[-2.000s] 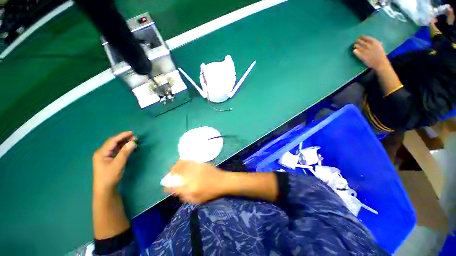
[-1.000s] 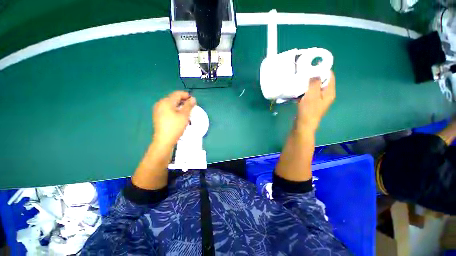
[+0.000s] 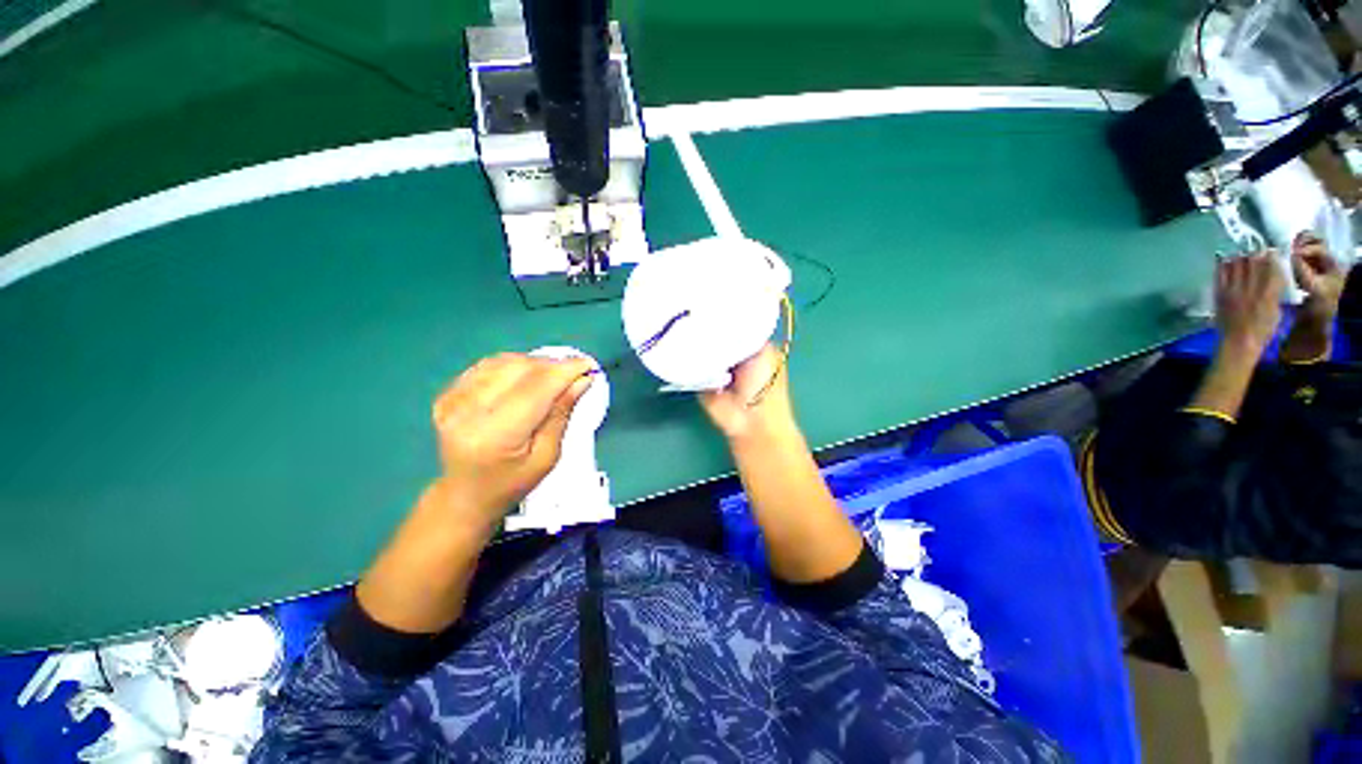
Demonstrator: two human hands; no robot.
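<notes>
My right hand (image 3: 754,391) holds a white camera body (image 3: 699,317) from below, above the bench. Its round face shows, with a thin black cable across it. One white antenna (image 3: 704,182) points up and left. A yellow lead (image 3: 789,332) loops at its right side. A white mounting bracket (image 3: 565,481) lies near the bench's front edge, round end away from me. My left hand (image 3: 501,426) is over its left side, thumb and finger pinched on a thin dark cable (image 3: 598,370). The hand hides part of the bracket.
A screw feeder (image 3: 560,187) stands behind the work, with a black electric screwdriver (image 3: 571,105) hanging over it. Blue totes with white parts are at front left (image 3: 45,731) and front right (image 3: 1031,597). A neighbour's hands (image 3: 1255,299) and black feeder (image 3: 1165,149) are at right.
The camera body has come left and nearer the bracket in my right hand, turned so its round face shows. My left hand stays at the bracket. The view has shifted.
</notes>
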